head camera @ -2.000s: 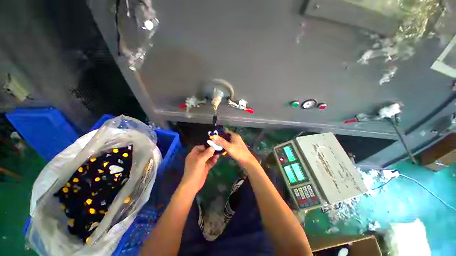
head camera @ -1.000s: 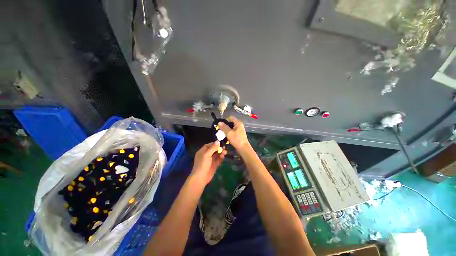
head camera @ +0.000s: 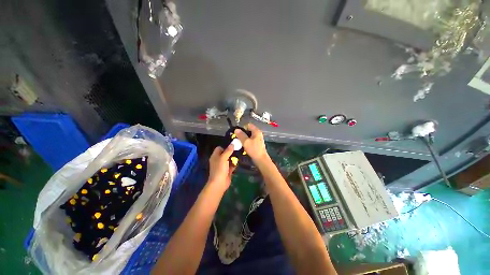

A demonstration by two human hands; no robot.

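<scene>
A small black penguin skin [head camera: 236,144] with a white belly and yellow beak and feet is on the end of the filling nozzle [head camera: 238,111], which points toward my lap. My left hand [head camera: 220,166] grips its lower left side near a yellow foot. My right hand [head camera: 253,144] grips its right side, fingers over its upper part. The nozzle's tip is hidden in the skin. How full the skin is cannot be told.
A milky bag [head camera: 48,215] of penguin skins stands in a blue crate [head camera: 188,156] at left. A digital scale [head camera: 360,188] with lit display is at right, a carton [head camera: 376,270] below it. Red-handled valves [head camera: 266,118] flank the nozzle on the grey machine [head camera: 290,59].
Against two seconds ago, the penguin skin sits closer to the nozzle fitting and my right hand has moved up with it. Since one second ago, my left hand has moved up slightly along the skin.
</scene>
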